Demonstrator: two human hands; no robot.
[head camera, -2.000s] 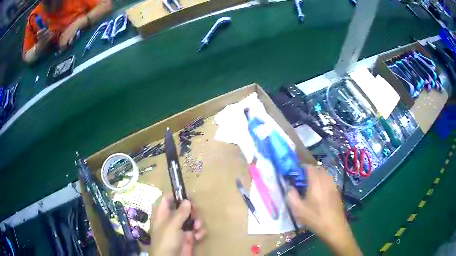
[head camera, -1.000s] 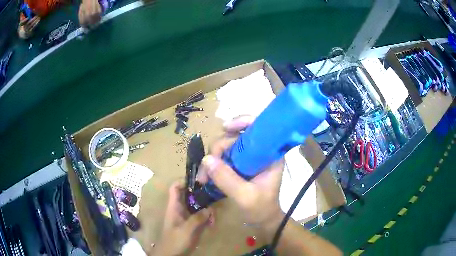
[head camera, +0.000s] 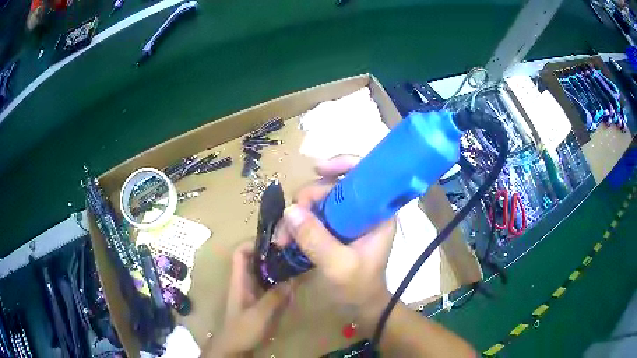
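Note:
My right hand (head camera: 349, 259) is closed around the blue electric screwdriver (head camera: 391, 175), which slants down to the left. Its black cord loops down past my right wrist. My left hand (head camera: 248, 294) holds the black handle unit (head camera: 269, 217), its tapered end pointing away from me. The screwdriver's front end is at the near part of the unit; its bit and the exact contact are hidden by my fingers. A small pile of screws (head camera: 257, 187) lies on the cardboard just beyond the unit.
The cardboard tray (head camera: 230, 126) holds small black parts (head camera: 262, 143), a tape roll (head camera: 148, 198), a perforated sheet (head camera: 183, 241), purple-ended pieces (head camera: 171, 266), housing shells (head camera: 147, 301) and white paper (head camera: 342, 129). Red scissors (head camera: 515, 213) lie right of the tray. A red bit (head camera: 349, 330) is near the front.
Two seconds ago my right hand was at the screwdriver over the white paper; it is now held against the unit. The unit has been drawn closer and angled. Since one second ago, the hands have barely moved.

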